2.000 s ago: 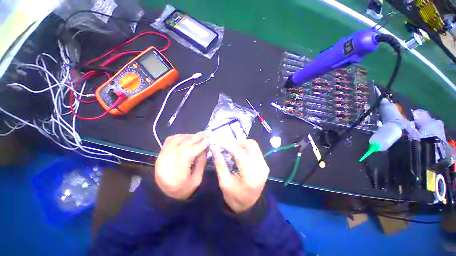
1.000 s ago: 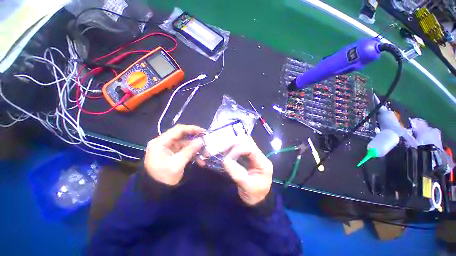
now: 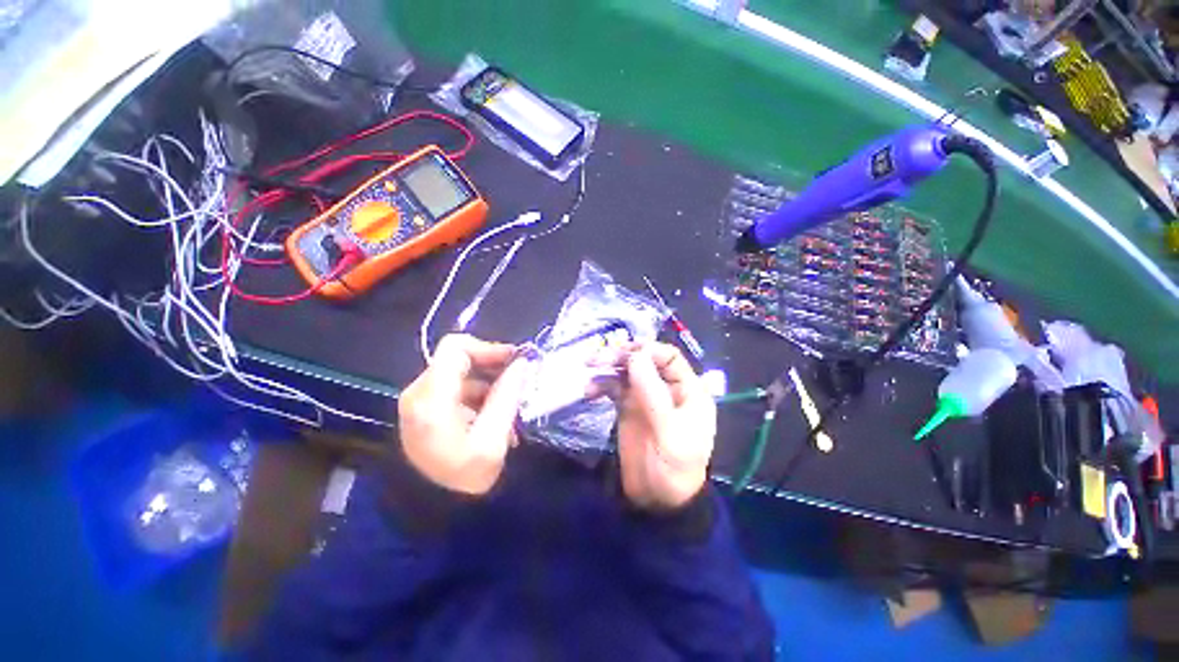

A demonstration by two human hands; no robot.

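A flat white block [image 3: 566, 375] is held between both hands near the mat's front edge. My left hand [image 3: 456, 411] grips its left end between thumb and fingers. My right hand [image 3: 665, 424] pinches its right end. The crinkled clear plastic bag [image 3: 592, 292] shows behind and below the block. A dark strip lies along the block's far edge. The fingertips hide both ends, and small details are too blurred to tell.
An orange multimeter [image 3: 388, 223] with red leads and tangled white cables [image 3: 142, 265] lie left. A purple hot air gun [image 3: 847, 184] hangs over a blister tray [image 3: 847, 278]. Green-handled cutters [image 3: 763, 433], a small screwdriver [image 3: 678, 326] and a green-tipped bottle [image 3: 972, 385] are right.
The hands have moved apart to the block's two ends, and the block shows more between them. The camera view has shifted slightly.
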